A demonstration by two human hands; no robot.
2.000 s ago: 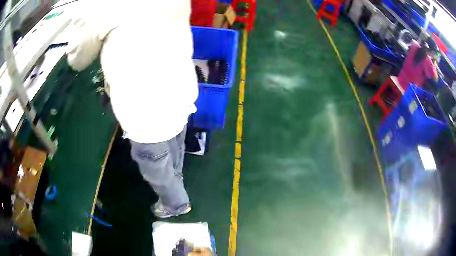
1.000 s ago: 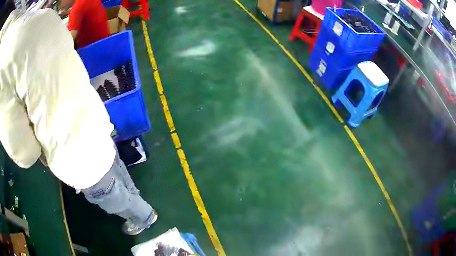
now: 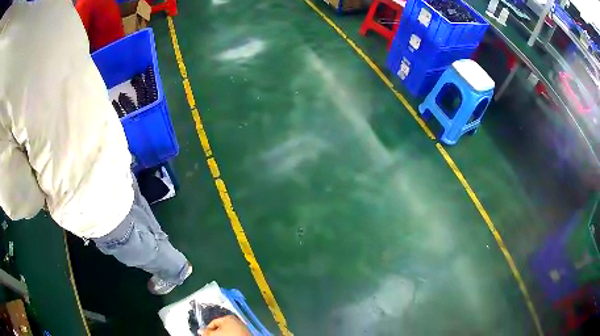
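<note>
A white sheet or pad (image 3: 172,314) lies on a blue stool (image 3: 238,303) at the bottom edge, left of centre. A dark, tangled bundle, probably black cords (image 3: 216,311), lies on it, with a shiny clear streak like plastic bag film. My right hand (image 3: 225,326), bare and cut off by the bottom edge, has its fingers closed at the near side of the bundle, seemingly pinching the clear bag. My left hand is out of the picture.
A person in a cream jacket (image 3: 69,125) stands at the left, beside a blue crate (image 3: 150,134) holding black items. Behind is a red sleeve (image 3: 102,23). At upper right are stacked blue crates (image 3: 427,56), a blue stool with white seat (image 3: 457,98) and a red stool (image 3: 381,18).
The view has swung right and slightly down, so the person and crate sit further left. More of the blue stool, white sheet and dark bundle shows, and my right hand is visible again.
</note>
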